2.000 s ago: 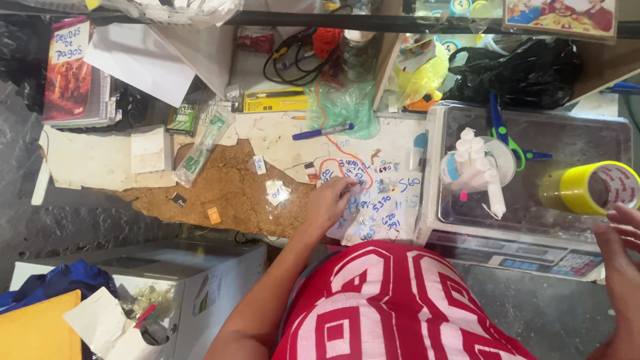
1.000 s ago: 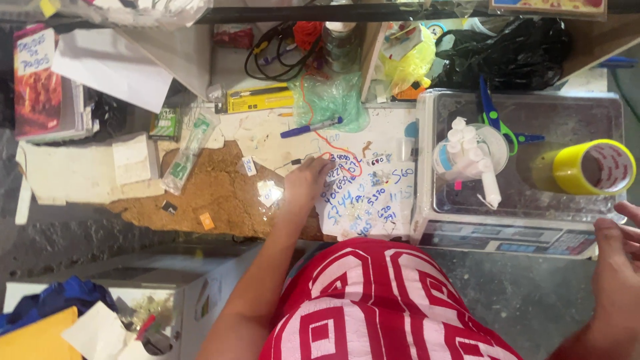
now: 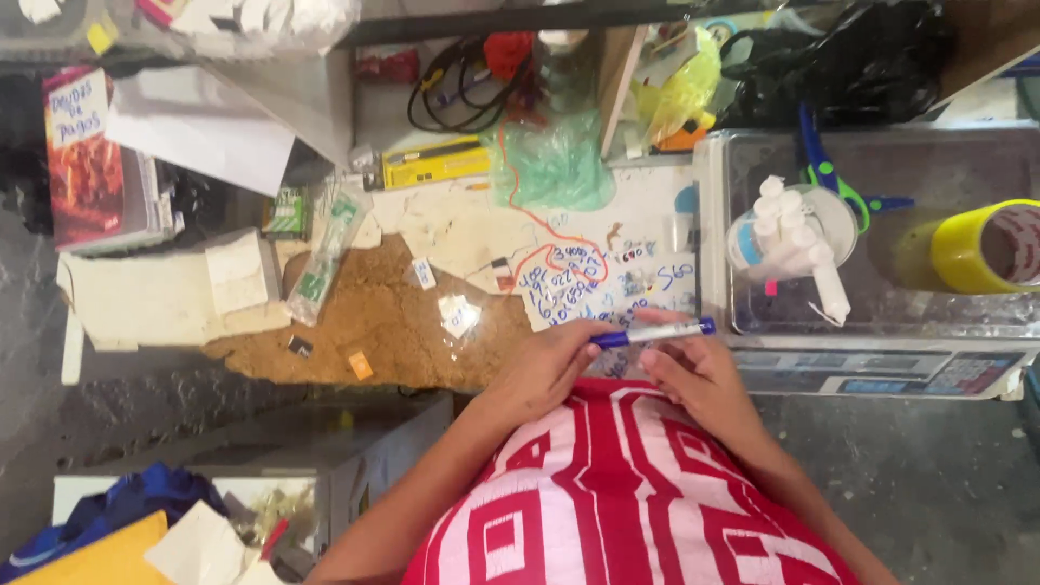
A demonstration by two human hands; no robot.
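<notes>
A marker with a white barrel and blue ends (image 3: 655, 333) lies level between my two hands, just in front of my red and white shirt. My left hand (image 3: 543, 367) grips its left blue end between thumb and fingers. Around the right part of the barrel are the fingers of my right hand (image 3: 700, 382), with the thumb just below it; whether they press on it is hard to tell. Under and behind the marker, a white surface with handwritten blue numbers (image 3: 561, 284) is partly hidden by my hands. An orange string (image 3: 520, 207) curls over it.
A scale (image 3: 877, 325) at right carries a tub of white rolled items (image 3: 784, 223), blue and green scissors (image 3: 829, 175) and a yellow tape roll (image 3: 975, 248). Behind are a green plastic bag (image 3: 561, 166) and a yellow box (image 3: 439, 162). Books (image 3: 93, 179) lie at left.
The marker, earlier lying by the green bag, is now in my hands. My right hand has come in from the far right to meet my left hand.
</notes>
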